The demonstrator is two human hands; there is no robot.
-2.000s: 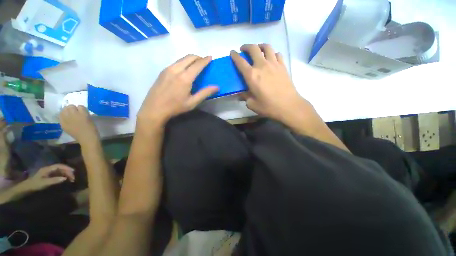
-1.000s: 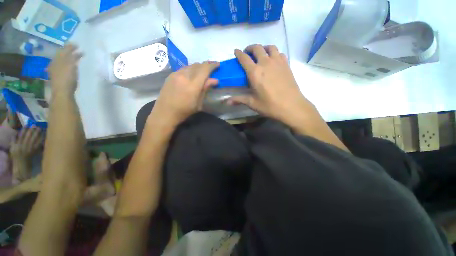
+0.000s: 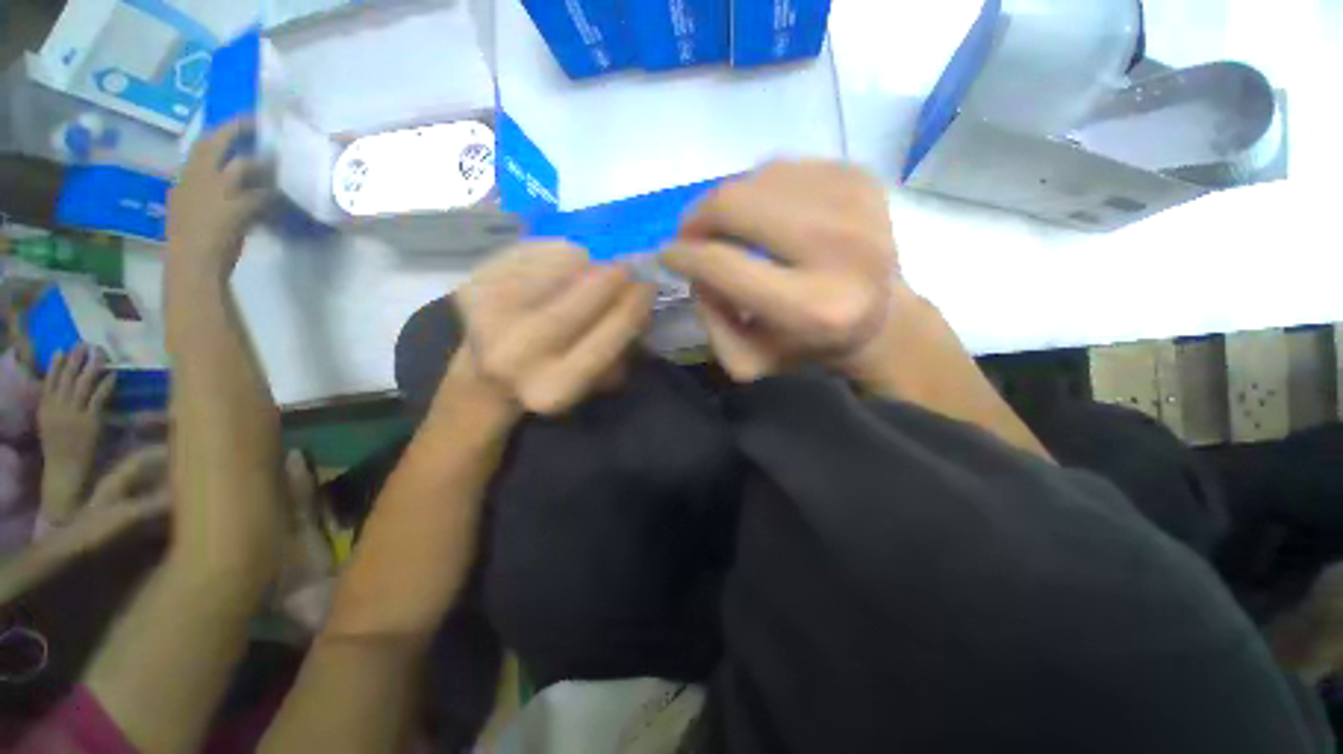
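A blue carton (image 3: 626,224) lies at the table's front edge above my dark-clothed lap, mostly hidden by my hands. My left hand (image 3: 557,317) and my right hand (image 3: 788,265) meet in front of it with fingertips pinched close together. Something small and pale shows between the fingertips, too blurred to name. Whether it is a part of the carton I cannot tell.
An open carton (image 3: 526,170) at left holds a white base (image 3: 413,168). Closed blue cartons (image 3: 682,33) stand at the back. At right, another open carton (image 3: 1063,174) holds clear and smoky covers. A neighbour's arm (image 3: 221,339) reaches in from the left.
My hands have moved from gripping the carton's sides to pinching together at its near side. The neighbour's hand now holds a blue flap of the open carton at left.
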